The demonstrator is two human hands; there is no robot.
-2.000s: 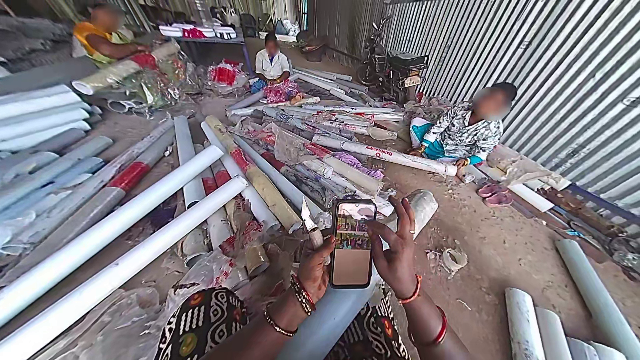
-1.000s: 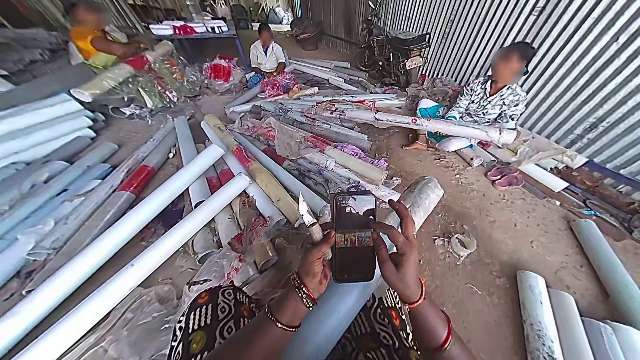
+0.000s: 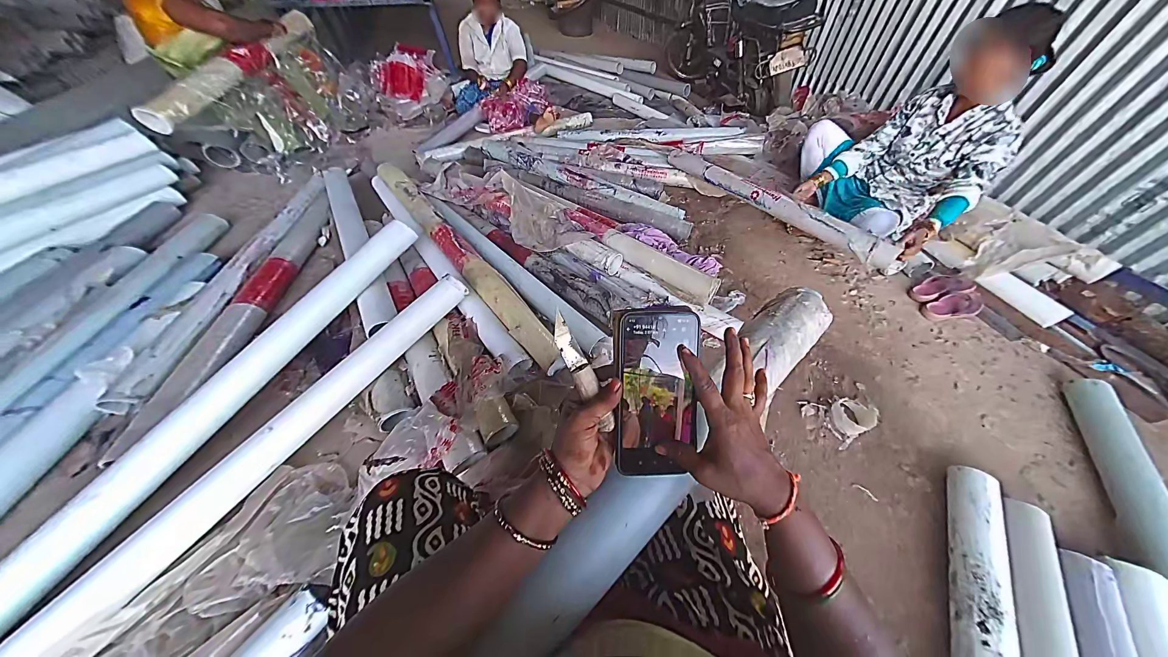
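My left hand (image 3: 584, 438) grips a smartphone (image 3: 659, 392) by its left edge, and a knife (image 3: 577, 358) with a pale blade and handle is held in the same hand, blade pointing up. The phone is upright with a picture on its lit screen. Over the screen's right side, my right hand (image 3: 735, 429) has its fingers spread, thumb and index finger touching or close to the glass. Beneath both forearms a thick grey pipe (image 3: 593, 547) lies across my lap, its dirty, whitish far end (image 3: 792, 333) resting beyond the phone.
Long white pipes (image 3: 228, 374) and wrapped pipes (image 3: 511, 301) cover the ground left and ahead. Short pipes (image 3: 981, 557) lie at lower right. Three people sit beyond; the one at right holds a pipe (image 3: 785, 210). Pink sandals (image 3: 944, 297), a motorcycle (image 3: 748, 46) and a corrugated metal wall (image 3: 1095, 109) are also there.
My right hand's fingers have spread wider over the phone, and the picture on its screen has changed. The person at right has lowered the pipe since a second ago.
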